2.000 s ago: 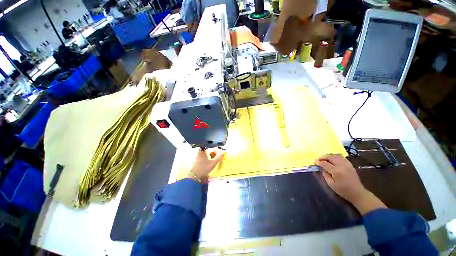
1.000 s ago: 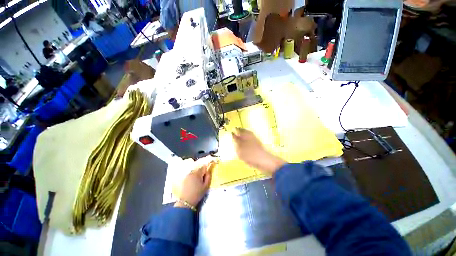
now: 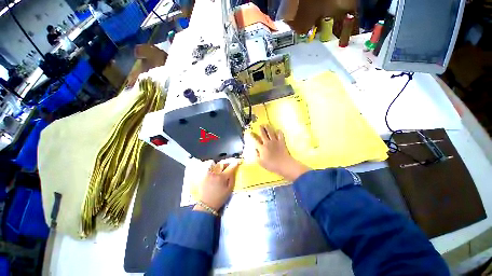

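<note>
A yellow fabric panel (image 3: 340,126) lies flat on the dark metal bed plate (image 3: 280,223), partly under the sewing machine head (image 3: 204,131). My left hand (image 3: 217,185) is at the panel's near left edge, just below the head, with thumb and finger close together; whether it pinches the fabric is unclear. My right hand (image 3: 272,152) rests on the panel right of the head, fingers spread and pointing towards the needle area. The needle area is partly hidden by the head.
A folded beige and olive pile (image 3: 116,156) lies at the left. Brown pieces (image 3: 439,188) with snips (image 3: 431,146) on them lie at the right. A control screen (image 3: 423,32) and thread cones (image 3: 347,29) stand behind.
My right hand has moved left from the panel's near right corner onto the fabric beside the head, and its fingers now lie spread. My left hand stays near the head.
</note>
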